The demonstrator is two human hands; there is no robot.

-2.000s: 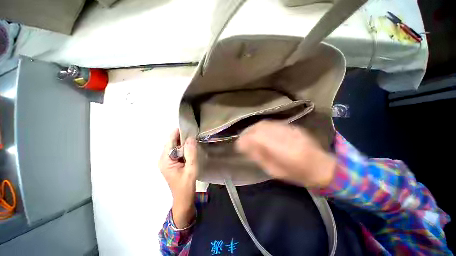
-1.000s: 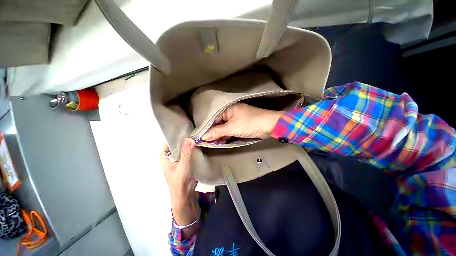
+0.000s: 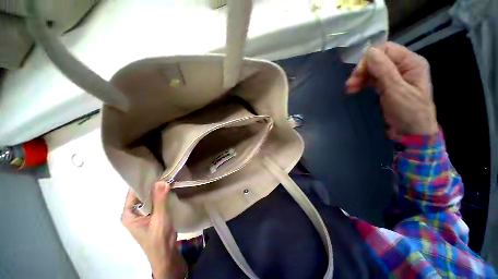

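Note:
A beige tote bag (image 3: 131, 131) lies open on the dark-aproned lap, its mouth facing up. Its inner zip pocket (image 3: 205, 155) gapes open, and a small white label (image 3: 223, 161) shows inside. My left hand (image 3: 158, 223) grips the bag's left edge, thumb at the pocket's zip end. My right hand (image 3: 401, 82) is raised to the right, away from the bag. Its thumb and fingertips are close together; whether something tiny is between them cannot be told.
A white-covered table (image 3: 297, 27) runs across the back, with yellow scraps (image 3: 349, 5) at its far right. A red canister (image 3: 34, 153) stands at the left beside the white board (image 3: 71, 201). More beige material lies at the top left.
My right hand has come out of the pocket and moved up and right. The pocket now gapes wide with its label showing. The view has shifted, and my left hand still holds the bag's edge.

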